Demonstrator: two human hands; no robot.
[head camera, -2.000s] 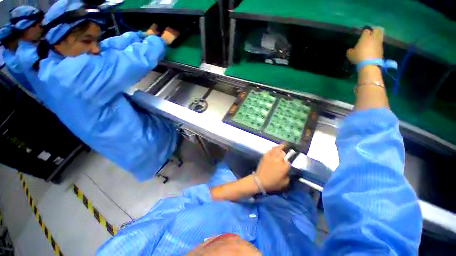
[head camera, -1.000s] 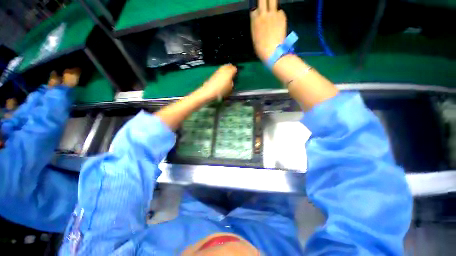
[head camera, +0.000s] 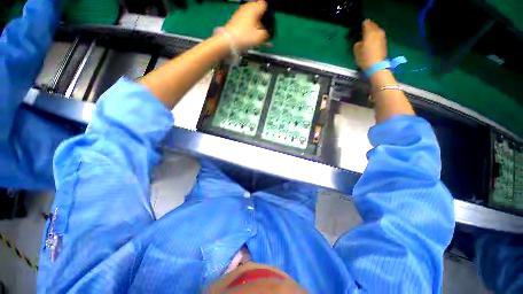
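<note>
Two light green PCB panels (head camera: 291, 109) lie side by side in a flat black carrier frame (head camera: 261, 139) on the conveyor in front of me. Orange-brown blocks (head camera: 317, 133) sit on the frame's side edges. My left hand (head camera: 248, 26) is above the green shelf, beyond the panels' upper left, with black at the fingertips; whether it holds anything cannot be told. My right hand (head camera: 371, 46) is over the shelf further right, fingers bent, black at its fingertips, a light blue strap (head camera: 385, 65) on the wrist. Its grip cannot be told.
The pale metal conveyor rail (head camera: 275, 163) runs between my body and the carrier. Another carrier with a green panel (head camera: 507, 172) is at the far right. A coworker's blue sleeve (head camera: 26, 63) is at the left. A blue cord (head camera: 423, 20) hangs at the upper right.
The view has shifted and turned. My left hand has gone from the near rail over the panels to the shelf. My right hand has come down from the upper shelf edge.
</note>
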